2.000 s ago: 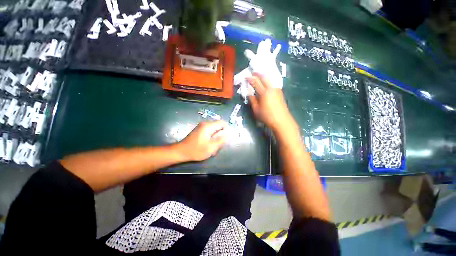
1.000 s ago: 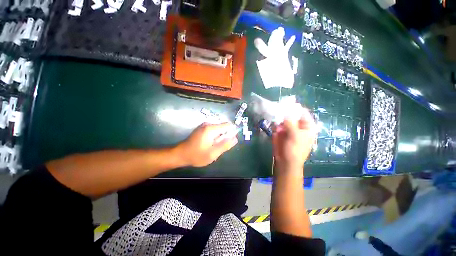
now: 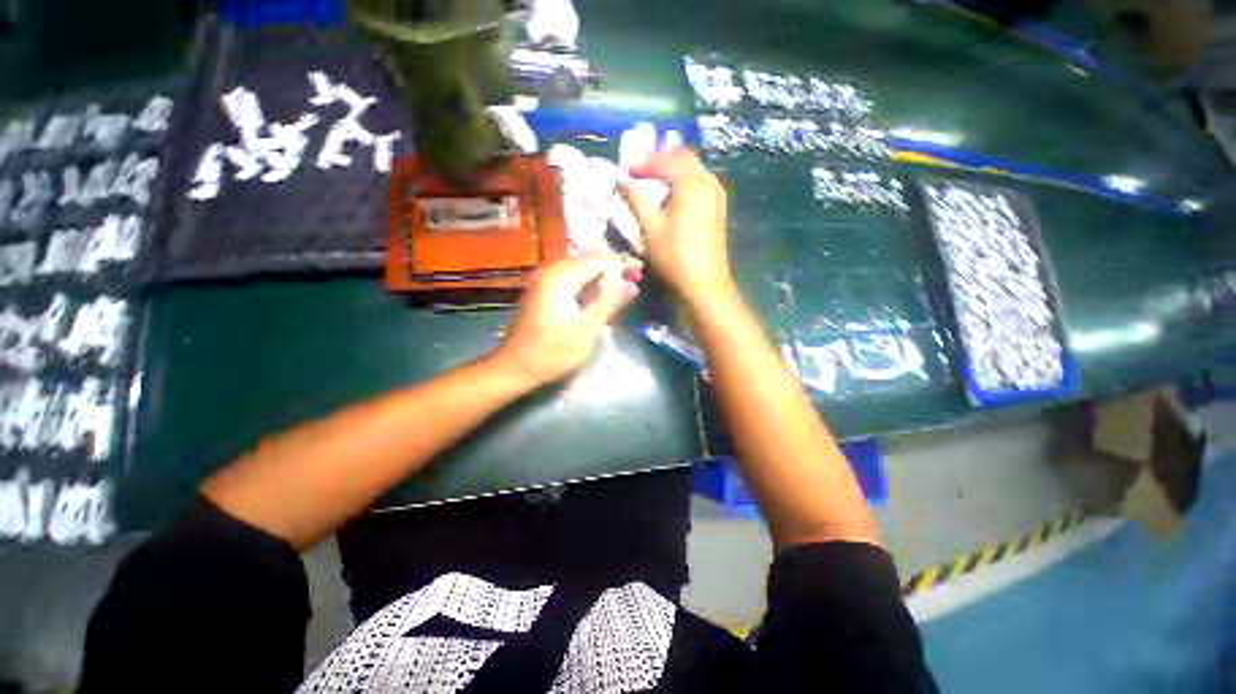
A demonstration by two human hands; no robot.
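My left hand (image 3: 559, 323) is bare, below the press fixture's right corner. Its fingertips pinch a small whitish part (image 3: 625, 267), mostly hidden and blurred. My right hand (image 3: 689, 228) is bare, just above and to the right, with its fingers around a whitish squeeze bottle (image 3: 643, 199); its dark end points down towards the left fingertips. Whether they touch cannot be told. White gloves (image 3: 586, 190) lie behind the hands, beside the orange press fixture (image 3: 475, 251). The fixture has a silvery slot under the olive-green press head (image 3: 454, 95).
A black tray (image 3: 292, 224) with scattered white pieces is left of the fixture. Trays of white parts (image 3: 61, 332) stand far left. A clear blister tray (image 3: 868, 305) and a blue-edged parts bin (image 3: 1023, 395) are on the right. A blue bin (image 3: 868, 475) is below the bench edge.
The view has shifted. My right hand has moved from the lower right up beside the gloves, with the bottle. My left hand has risen, and the two hands are now close together.
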